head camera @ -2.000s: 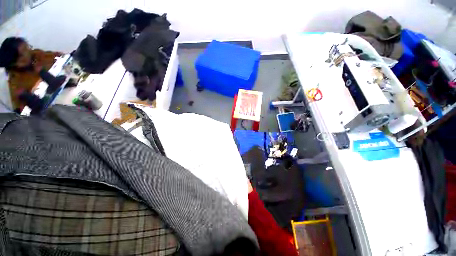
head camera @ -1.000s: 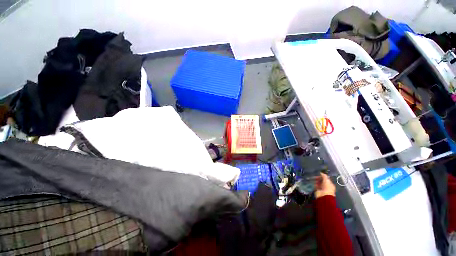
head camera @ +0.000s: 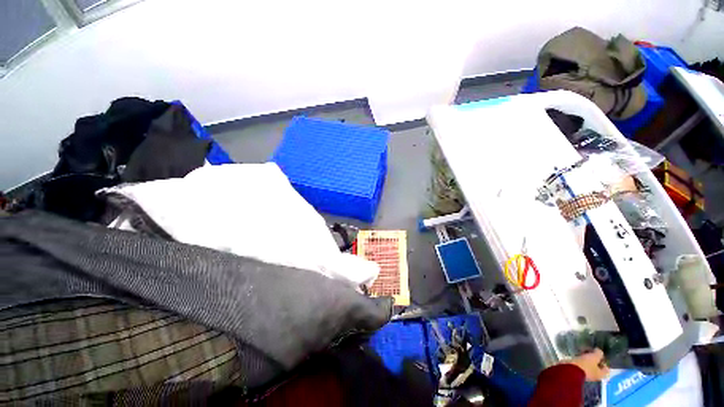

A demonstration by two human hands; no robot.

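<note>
A grey fine-weave cloth (head camera: pixel 198 278) lies across the lower left, over beige-brown plaid cloth (head camera: pixel 119 358). Off-white cloth (head camera: pixel 238 211) spreads beyond it. My right hand (head camera: pixel 587 364), in a red sleeve, is at the front end of the white sewing machine (head camera: pixel 639 286). It holds a small blurred grey-green piece (head camera: pixel 583 343) over the table edge; what it is cannot be told. Red and yellow scissors handles (head camera: pixel 521 273) lie on the white table (head camera: pixel 484 167). My left hand is not in view.
A blue crate (head camera: pixel 333 163) stands on the grey floor, near a red-patterned board (head camera: pixel 383 266). A blue crate with clutter (head camera: pixel 405 342) is below the cloth. Dark garments (head camera: pixel 119 143) are heaped left; an olive garment (head camera: pixel 591 67) is at back right.
My right hand has moved from beside the cluttered crate right to the machine's front end, with the grey-green piece. The view has shifted, and the large grey cloth still lies at lower left.
</note>
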